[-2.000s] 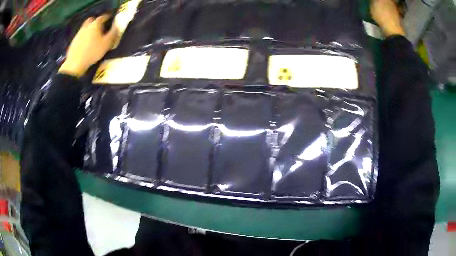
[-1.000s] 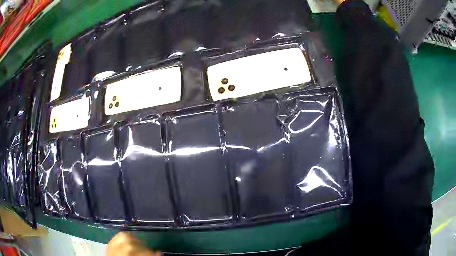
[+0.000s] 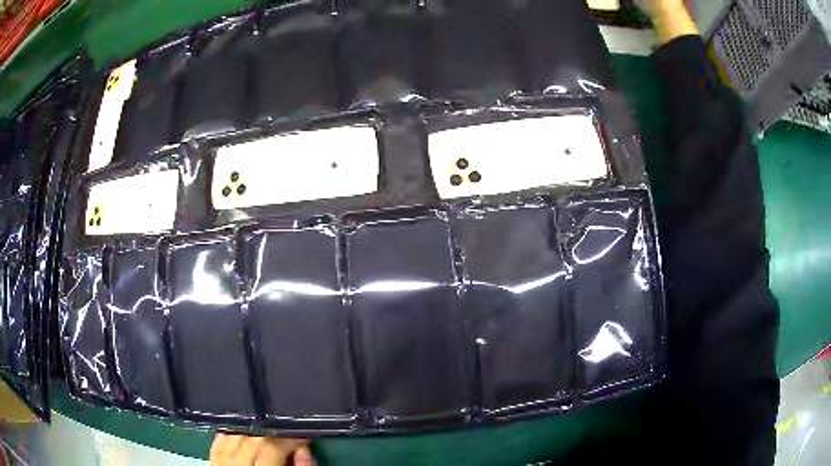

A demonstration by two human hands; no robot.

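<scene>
A glossy black blister tray [image 3: 401, 328] spans the view. Three white phone-shaped panels [image 3: 296, 168] with dark dots lie sideways in its middle row. Another white panel [image 3: 111, 118] stands upright in the back row's left-end pocket. The front-row pockets are empty. My left hand [image 3: 261, 450] is at the tray's front edge, cut off by the bottom of the picture; its grip is unclear. My right hand [image 3: 670, 18] is beyond the tray's back right corner, cut off by the top edge, close to a small whitish thing [image 3: 603, 5]; whether it holds anything is unclear.
A heap of shiny black trays [image 3: 23, 246] lies at the left, against the working tray. Green bench mat [image 3: 802, 237] shows around the trays. A grey perforated metal housing [image 3: 761, 45] stands at the upper right. My right sleeve runs along the tray's right side.
My left hand has left the upright panel at the tray's back left and moved to the front edge. The panel now lies in the left-end pocket. The camera view has shifted.
</scene>
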